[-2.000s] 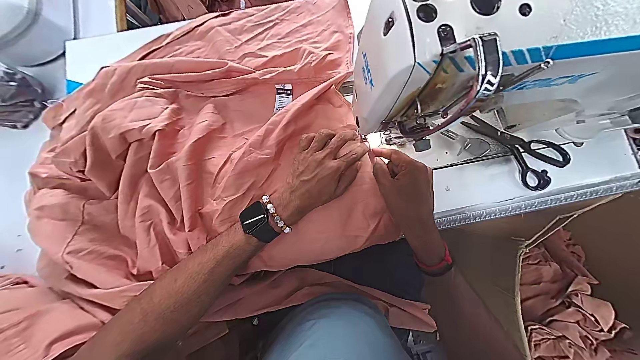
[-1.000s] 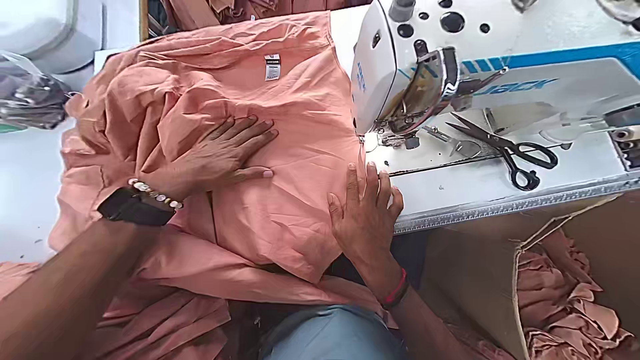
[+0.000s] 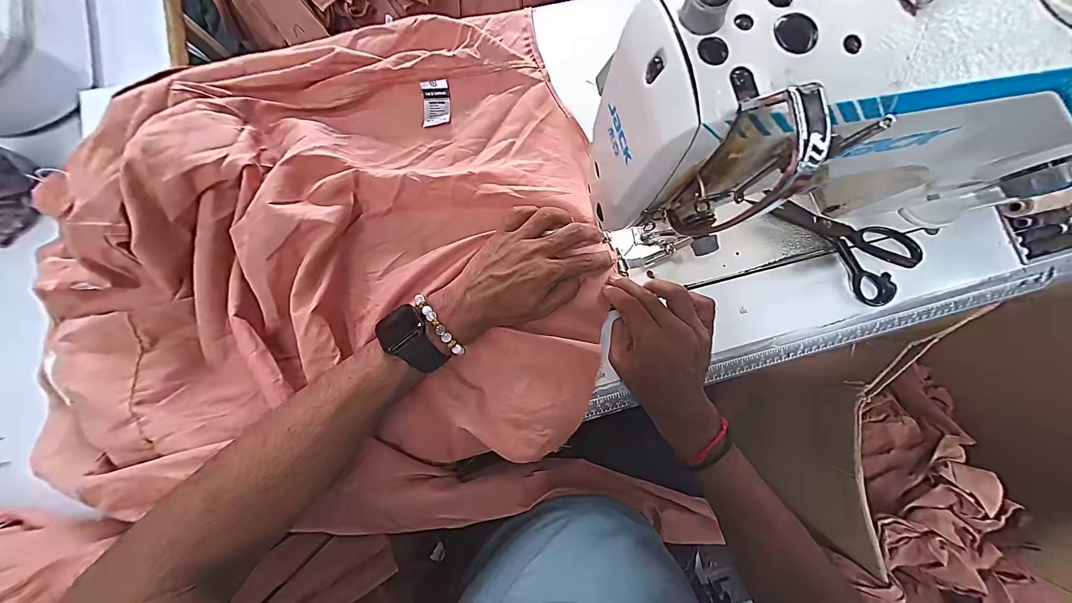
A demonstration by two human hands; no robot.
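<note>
A salmon-pink garment (image 3: 402, 226) with a sewn-in label (image 3: 435, 104) spreads over the white table. Its right edge runs to the needle area of a white Jack sewing machine (image 3: 649, 126). My left hand (image 3: 528, 268), palm down, presses on the cloth with fingertips just left of the presser foot (image 3: 621, 255). Just below the foot, my right hand (image 3: 657, 335) pinches the garment's edge between thumb and curled fingers. What lies under both palms is hidden. Black-handled scissors (image 3: 863, 243) rest on the machine bed to the right.
A ruler strip (image 3: 837, 331) runs along the table's front edge. Below right, an open container (image 3: 867, 469) holds pink cloth pieces (image 3: 930, 477). Thread spools (image 3: 1038, 226) lie at the right. More fabric (image 3: 276, 21) sits behind the table. My knee (image 3: 569, 553) is under the front edge.
My left hand has moved right from the middle of the garment to beside the presser foot. My right hand, spread flat a second ago, now has its fingers closed on the cloth edge.
</note>
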